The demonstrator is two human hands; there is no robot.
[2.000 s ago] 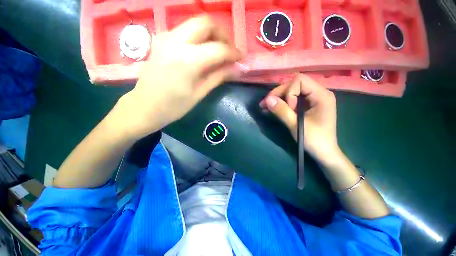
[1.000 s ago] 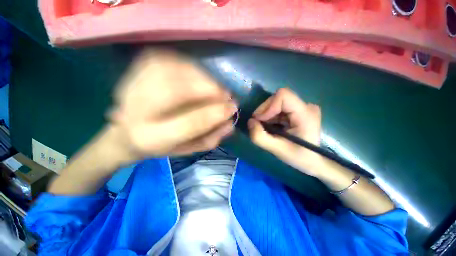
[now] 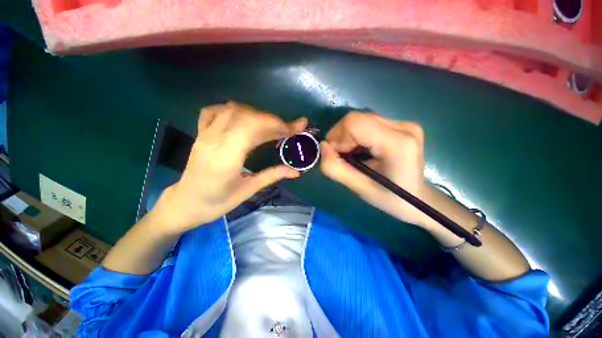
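A round smartwatch (image 3: 300,152) with a silver rim and a lit black face, showing a white mark and green dots, is held above the bench. My left hand (image 3: 228,162) grips it between thumb and forefinger at its left edge. My right hand (image 3: 379,162) holds a slim black pen-like tool (image 3: 422,206), its rear end pointing down right over the wrist. The tool's tip is hidden in the fingers. My right fingertips are at the watch's right edge; whether they touch it I cannot tell.
Stacked pink-red foam trays (image 3: 264,26) run along the top, with watches in pockets at the upper right (image 3: 568,9). A dark green bench (image 3: 99,99) lies below them. A paper label (image 3: 63,198) and cardboard boxes (image 3: 79,249) are at the lower left.
The left hand has come from the tray to the middle with a watch. The right hand moved beside it, and the tool tilted from upright to slanting. The trays sit higher in view.
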